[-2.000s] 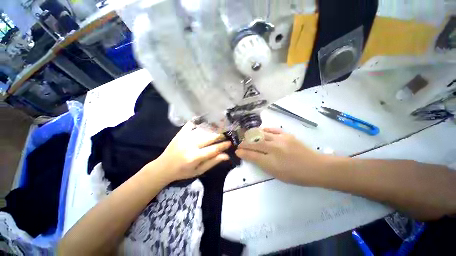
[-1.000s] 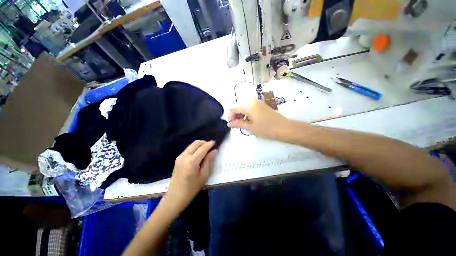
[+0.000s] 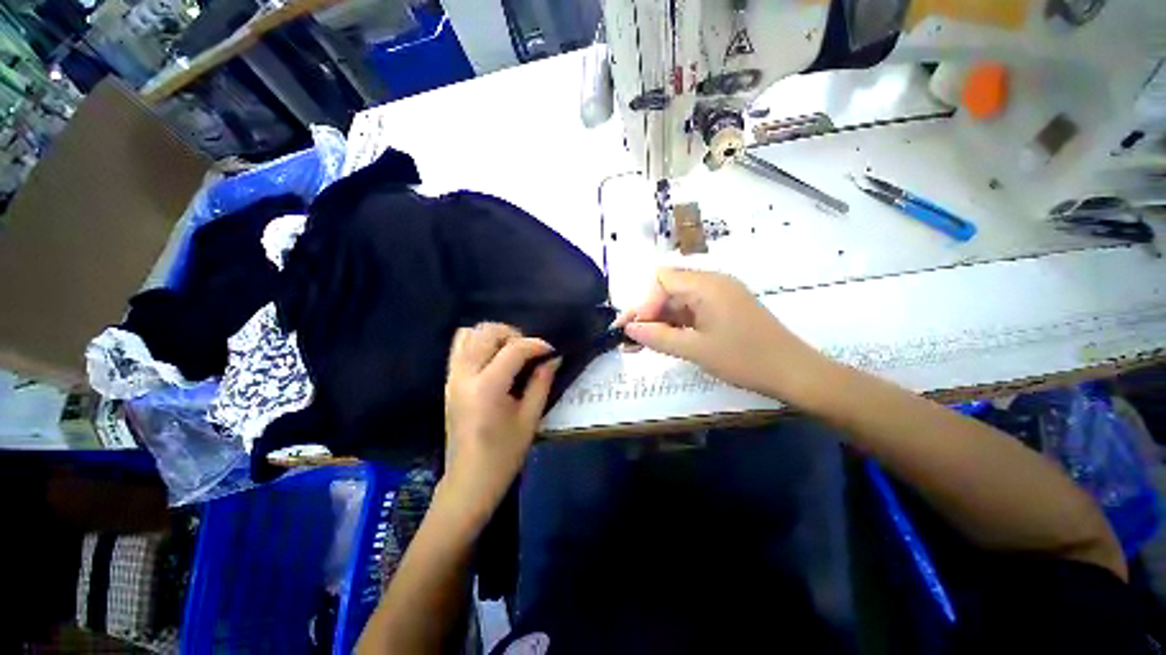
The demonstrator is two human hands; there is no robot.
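The black garment piece lies on the table left of the needle, its left part reaching over the crate. White lace trim with black pattern hangs at its left side. My left hand pinches the garment's right part near the table's front edge. My right hand pinches the garment's right-hand tip between thumb and fingers. The presser foot and needle stand behind my right hand, with no cloth under them. A small brown block sits beside the foot.
The sewing machine head stands at the back. Tweezers, blue-handled snips and black scissors lie to the right. A lined blue crate and cardboard flap are at left. Another blue crate is below the table.
Since the first frame, the garment has left the needle area and moved left, and both hands moved off the foot. In the last second, the garment's tip and my right hand shifted slightly right and forward.
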